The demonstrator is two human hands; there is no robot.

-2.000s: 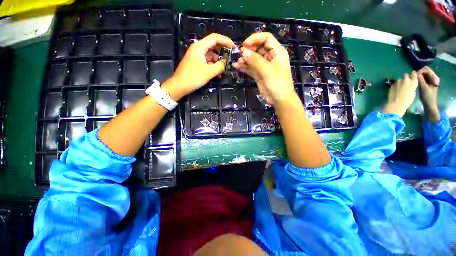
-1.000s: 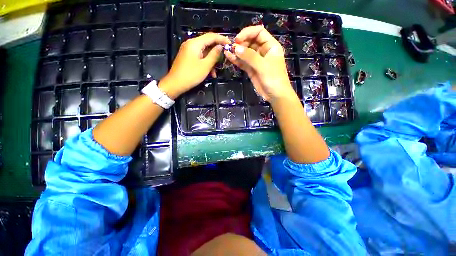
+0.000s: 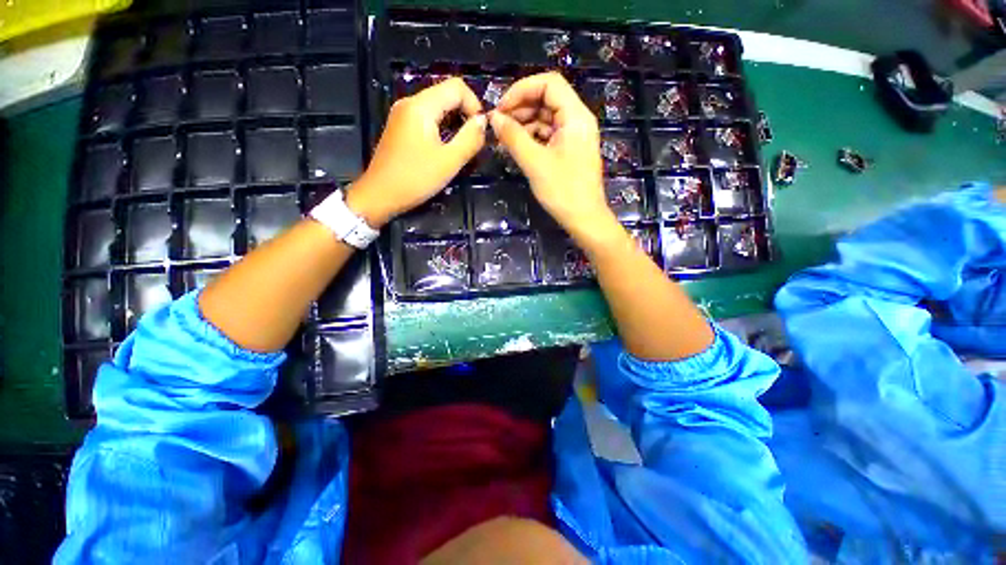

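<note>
My left hand point(image 3: 425, 144) and my right hand point(image 3: 548, 138) meet fingertip to fingertip over the upper left part of the parts tray point(image 3: 506, 215). Thumbs and index fingers are pinched together; anything between them is too small or hidden to make out. The parts tray is glossy black with square pockets. Many pockets hold small silver parts with reddish wires point(image 3: 685, 191), mostly on its right side. Some left pockets show no part. Another black tray point(image 3: 210, 210) lies to the left, with no parts visible in its pockets. My hands cover some pockets.
Small wired parts point(image 3: 785, 168) lie on the green bench point(image 3: 816, 226) right of the tray. A dark rounded object point(image 3: 913, 88) sits at far right. A yellow bin point(image 3: 55, 20) is at upper left. A coworker's blue sleeve point(image 3: 883, 276) reaches in from the right.
The small shiny part seen between my fingertips earlier no longer shows clearly. My hands have shifted slightly left in view, as have the trays. The coworker's hands have left the visible bench area.
</note>
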